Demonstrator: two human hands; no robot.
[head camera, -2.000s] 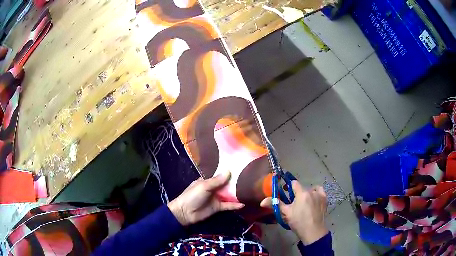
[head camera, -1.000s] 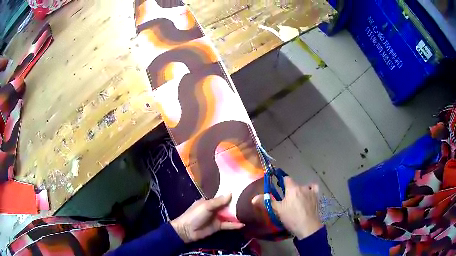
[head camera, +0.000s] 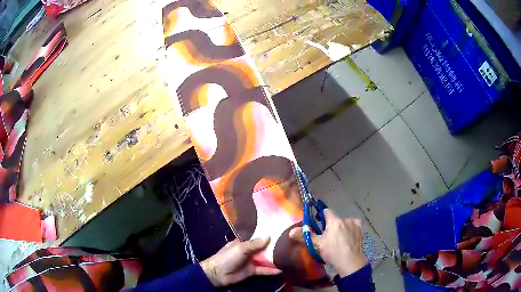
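A long printed fabric panel (head camera: 231, 117) in brown, orange, pink and white runs from the table over its edge down to my lap. My left hand (head camera: 243, 262) grips the panel's left side near its lower end, thumb on top. My right hand (head camera: 338, 245) holds blue-handled scissors (head camera: 309, 225) at the panel's right edge. The blades point up along that edge and look nearly closed. The panel's lower end is partly hidden at my hands.
The worn wooden table (head camera: 103, 108) ends in front of me. Printed and orange strips (head camera: 25, 94) lie far left, a stacked pile (head camera: 74, 271) lower left. Pale threads (head camera: 185, 191) hang below the table edge. A blue bin (head camera: 440, 63) and a printed fabric heap (head camera: 480, 245) are at right.
The panel, both hands and the table appear slightly lower in view. The scissors handles look closer together than two seconds ago. Both hands keep their holds.
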